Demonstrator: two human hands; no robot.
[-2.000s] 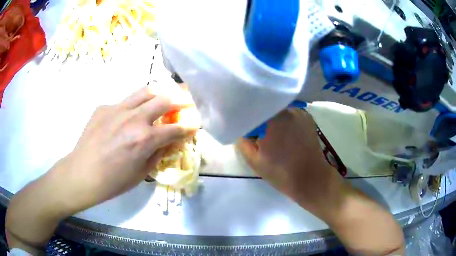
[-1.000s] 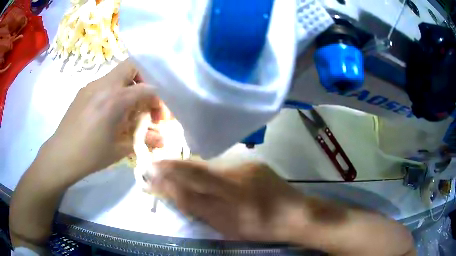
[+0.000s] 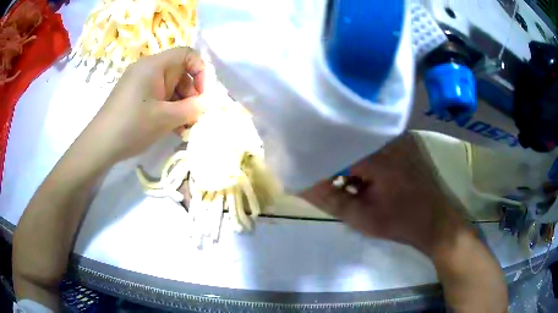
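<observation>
A cream fringed piece (image 3: 220,147) lies in bright light left of the machine's white cover, its strands hanging towards the front edge. My left hand (image 3: 153,98) pinches it at its top between thumb and fingers. My right hand (image 3: 391,189) is curled, palm down, right of the cover, over the spot where the red snips lay. Small white bits show at its knuckles. Its fingertips are partly hidden, so I cannot tell what it holds. The snips are not visible. The needle area is hidden behind the cover.
A heap of cream fringed pieces (image 3: 144,27) lies at the rear left. A red bag (image 3: 43,46) with orange strands is at the far left. The white cloth cover (image 3: 293,110) and blue knob (image 3: 451,88) hang over the work. A ruler strip (image 3: 245,304) edges the table.
My right hand has moved from the fringed piece to the right, over the snips. My left hand now pinches the piece's top, and the strands hang more openly.
</observation>
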